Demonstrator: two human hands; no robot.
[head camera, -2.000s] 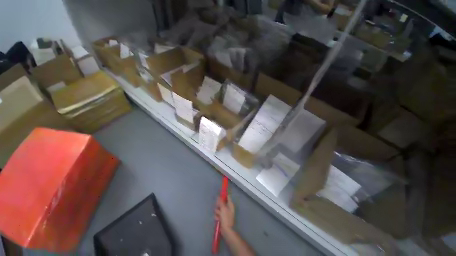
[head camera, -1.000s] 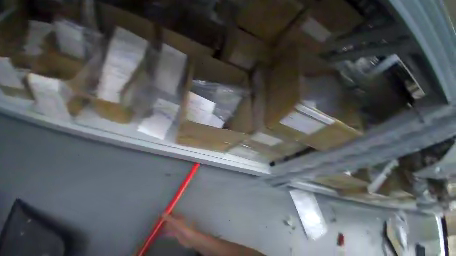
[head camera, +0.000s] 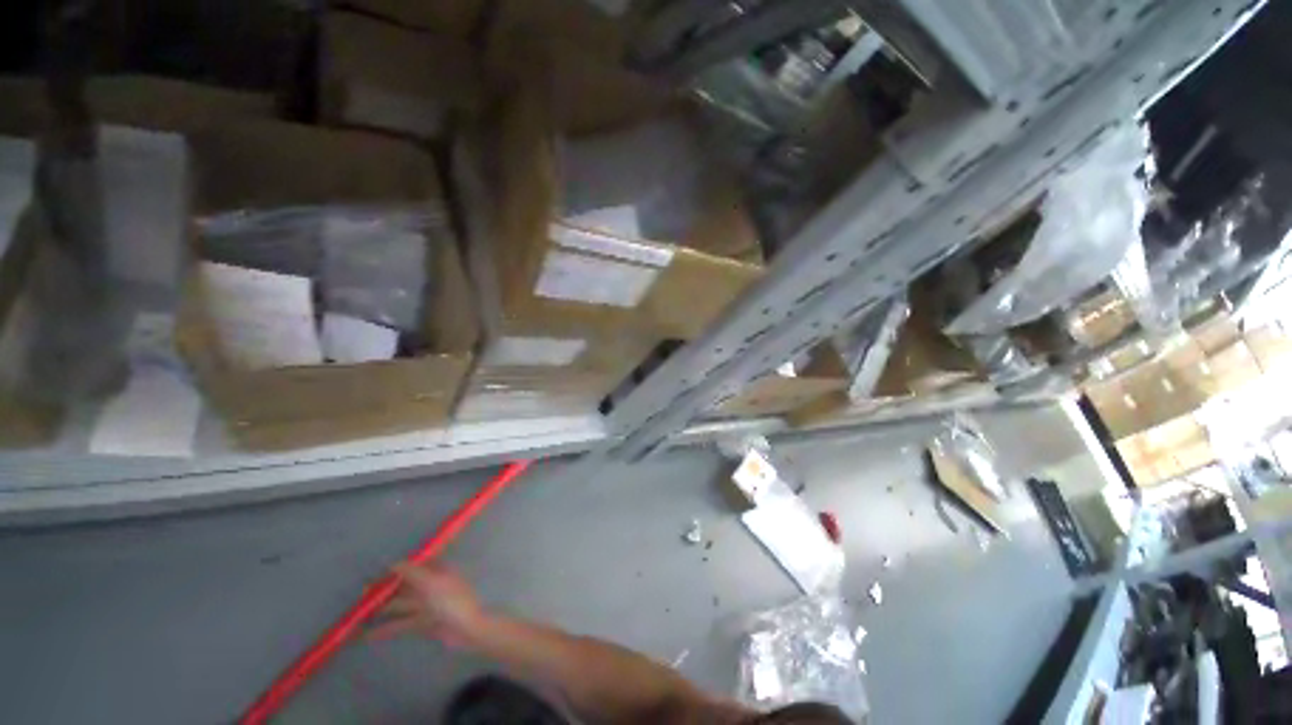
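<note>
The long red broom handle (head camera: 319, 654) runs diagonally from the bottom left edge up to the bottom shelf edge. Its far end is hidden under the shelf. My right hand (head camera: 425, 602) is on the handle, fingers around it, slightly blurred; the bare forearm comes in from the bottom. My left hand is not in view. On the grey floor to the right lie a white flat piece (head camera: 794, 541), a crumpled clear plastic bag (head camera: 801, 654), a small red scrap (head camera: 830, 527) and small scraps.
Open cardboard boxes (head camera: 333, 401) with white papers stand on the bottom shelf (head camera: 284, 489). A perforated grey rack upright (head camera: 864, 241) slants across. Further along lie a brown cardboard piece (head camera: 966, 493) with plastic and a black compartment tray (head camera: 1063, 524). Another rack edge is at the lower right.
The view has swung right along the aisle. The dustpan and orange-red carton have left the picture; more littered floor shows. My right hand stays on the red handle.
</note>
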